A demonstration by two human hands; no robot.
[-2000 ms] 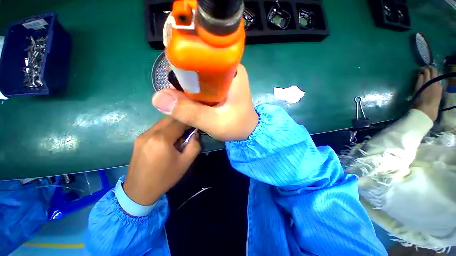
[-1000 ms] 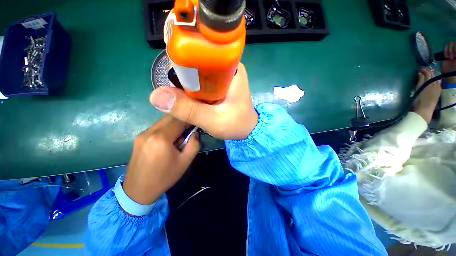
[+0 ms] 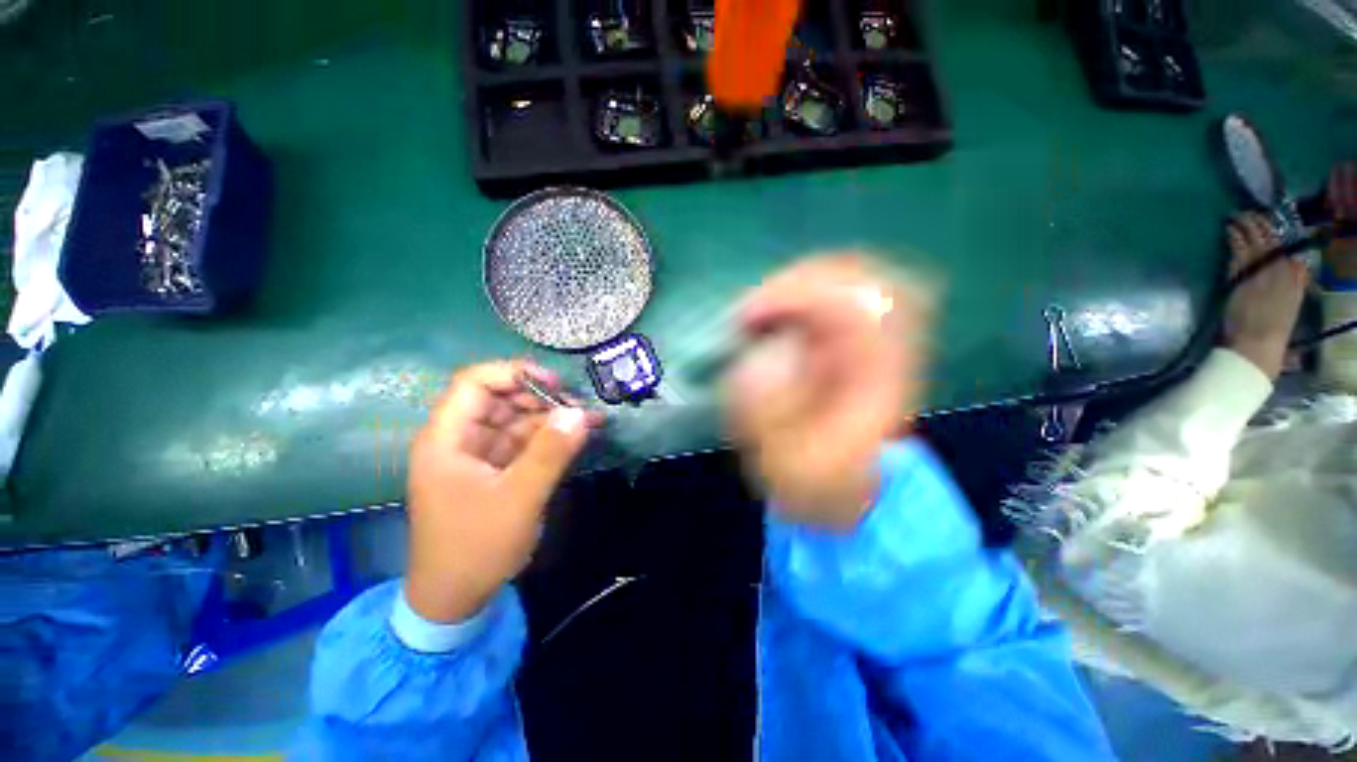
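Observation:
My left hand (image 3: 484, 484) pinches a thin silver metal part (image 3: 548, 390) just left of the watch unit. The watch unit (image 3: 625, 368), a small dark rounded square with a shiny inside, lies on the green bench (image 3: 342, 402) below the round speckled screw plate (image 3: 569, 268). My right hand (image 3: 828, 380) is right of the unit, strongly blurred, fingers curled. A faint pale streak shows by its fingertips; whether it holds something cannot be told. The orange screwdriver (image 3: 752, 52) hangs blurred over the black blister tray (image 3: 514, 161), clear of both hands.
A dark blue bin (image 3: 246, 223) of metal parts stands at the left, with a white cloth (image 3: 45, 246) beside it. A binder clip (image 3: 1058, 350) is on the front edge. At the right are another tray (image 3: 1146, 60), another plate (image 3: 1250, 157) and another person's hand (image 3: 1268, 290).
My right hand has let go of the screwdriver and moved right; the screwdriver has moved up and away. The plate and unit are now uncovered. The white scrap no longer shows.

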